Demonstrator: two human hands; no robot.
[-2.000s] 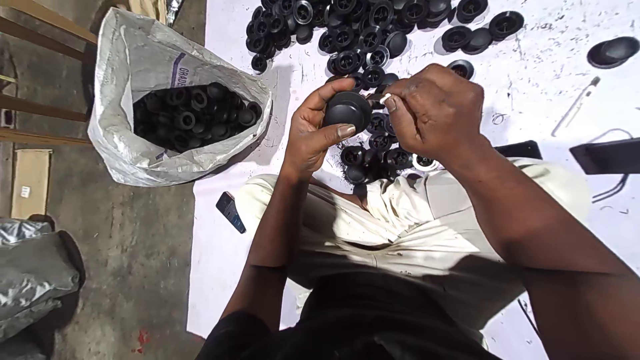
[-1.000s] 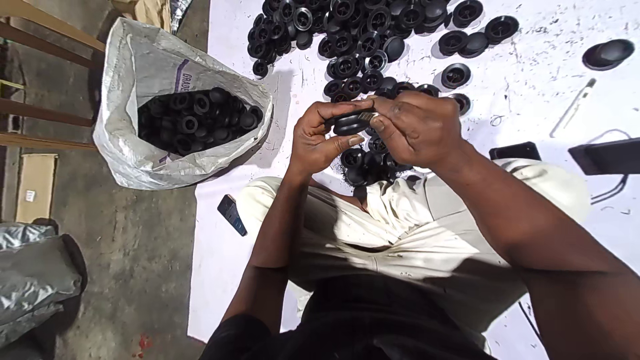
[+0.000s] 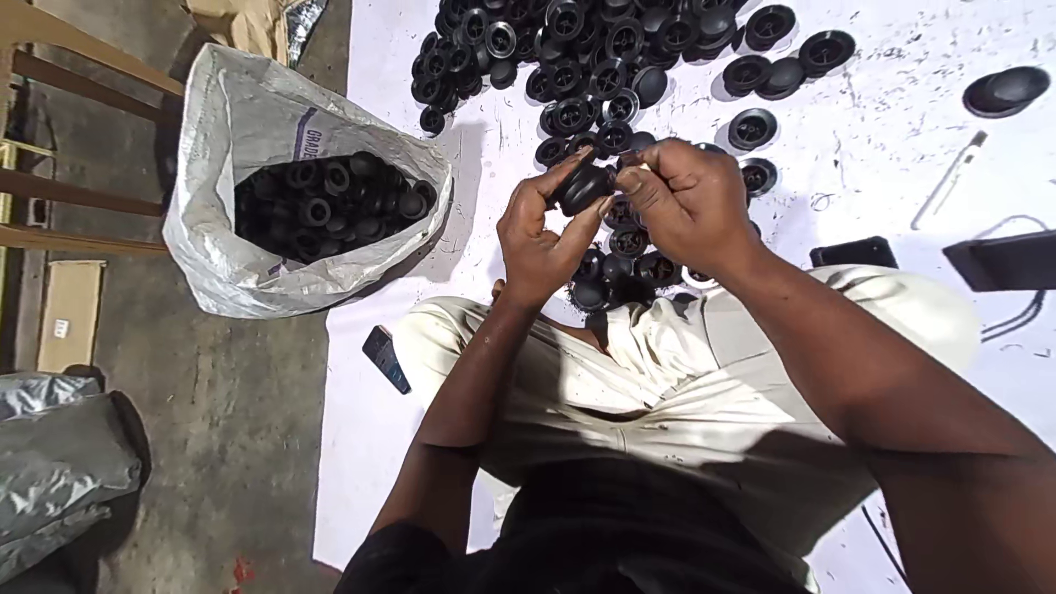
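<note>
My left hand (image 3: 544, 235) grips a round black plastic or rubber part (image 3: 584, 188) by its rim, held tilted above the white sheet. Close to the part's right side, my right hand (image 3: 693, 206) pinches a small tool, perhaps a blade, between thumb and fingers; most of it is hidden. Beyond both hands lies a heap of similar black round parts (image 3: 569, 74), some showing spoked undersides, others domed tops. More of these parts (image 3: 627, 241) lie beneath and between my hands, near my lap.
At the left, a white woven sack (image 3: 223, 280) holds many black parts. A pen-like object (image 3: 949, 180), dark flat objects (image 3: 854, 253) and a stacked pair of parts (image 3: 1006, 91) lie to the right. A dark blue object (image 3: 386, 359) is beside my knee. Wooden slats (image 3: 82, 194) stand far left.
Both hands were close together on the part one second ago; now my right hand is a little apart from it, and the part is turned to a different tilt.
</note>
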